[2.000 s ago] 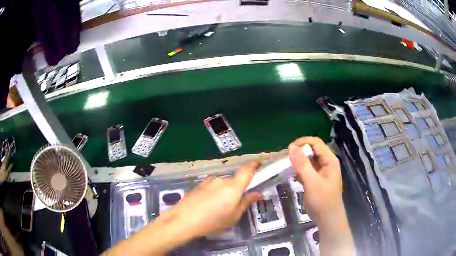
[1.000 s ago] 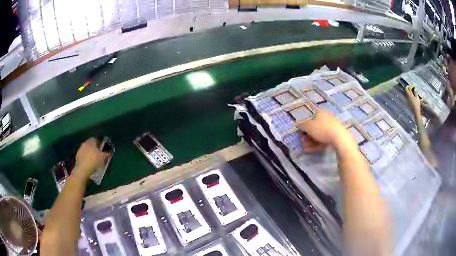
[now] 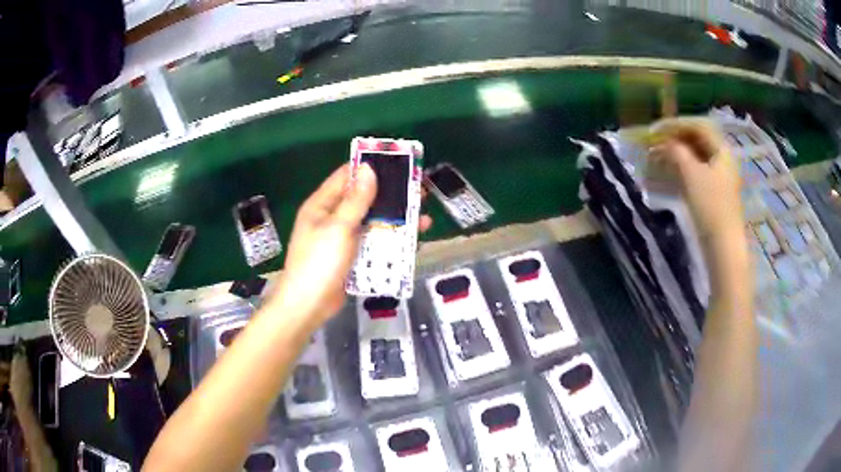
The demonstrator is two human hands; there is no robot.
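My left hand [image 3: 323, 235] holds a phone half-assembly [image 3: 385, 217] upright above the belt edge, its dark screen and pale key area facing me. My right hand [image 3: 696, 161] is raised over the front-housing tray stack at right. It is blurred and holds a yellow-edged front housing [image 3: 648, 100] by its lower end. In front of me the blister tray [image 3: 424, 332] holds rows of white back housings [image 3: 468, 334] with dark oval openings.
The green conveyor belt [image 3: 304, 157] carries several phone half-assemblies, one [image 3: 458, 195] just right of the held phone. A beige desk fan [image 3: 99, 315] stands at left. The front-housing tray stack [image 3: 784, 221] fills the right. Part of another person's arm [image 3: 32, 415] shows at lower left.
My left hand has lifted a phone from the belt and brought it to the middle. My right hand has risen from the stack with a front housing. The view has swung back left.
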